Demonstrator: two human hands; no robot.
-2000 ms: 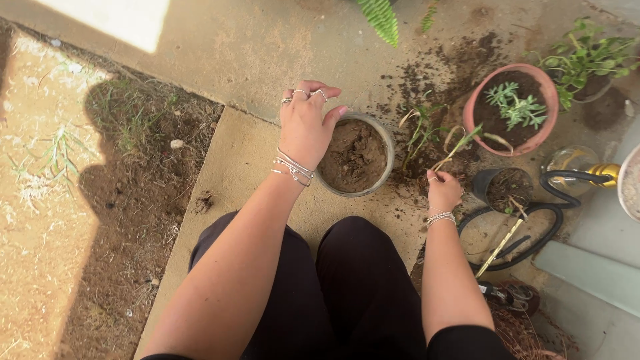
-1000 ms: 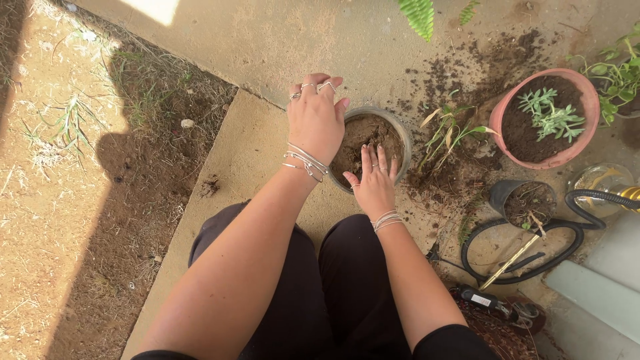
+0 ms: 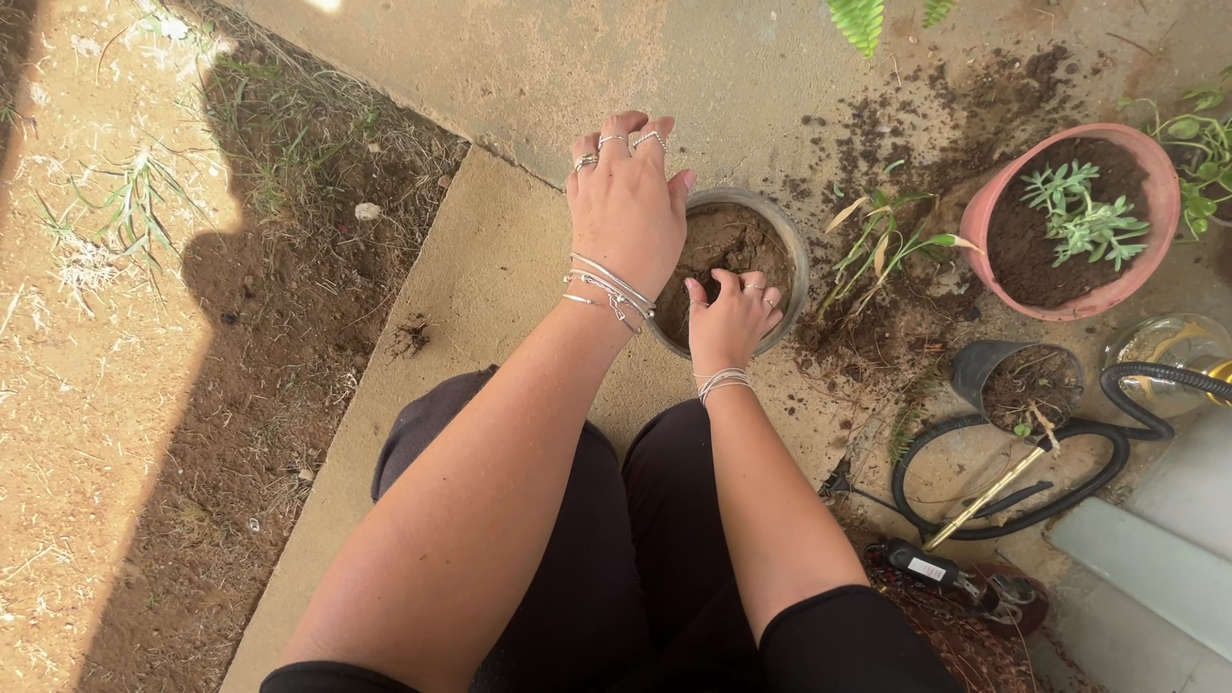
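A round pot of soil (image 3: pixel 746 231) stands on the concrete in front of my knees. My right hand (image 3: pixel 736 313) is over its near right part, fingers bent and apart, fingertips at the soil; no object shows in it. My left hand (image 3: pixel 630 197) is at the pot's left side, palm down with fingers curled; what lies under the palm is hidden. An uprooted leafy plant (image 3: pixel 881 245) lies on spilled soil (image 3: pixel 866 337) just right of the pot.
Right of the plant stand a pink pot (image 3: pixel 974 226) with a grey-green seedling (image 3: pixel 1083 217) and a small black pot (image 3: pixel 972 375). A black hose (image 3: pixel 905 481) loops below them, near a glass vessel (image 3: pixel 1169 351). Fern fronds (image 3: pixel 859 21) hang at the top.
My right hand let go of the leafy plant, which now lies on the ground, and moved left to the soil in the pot. Its fingers are more bent than a second ago.
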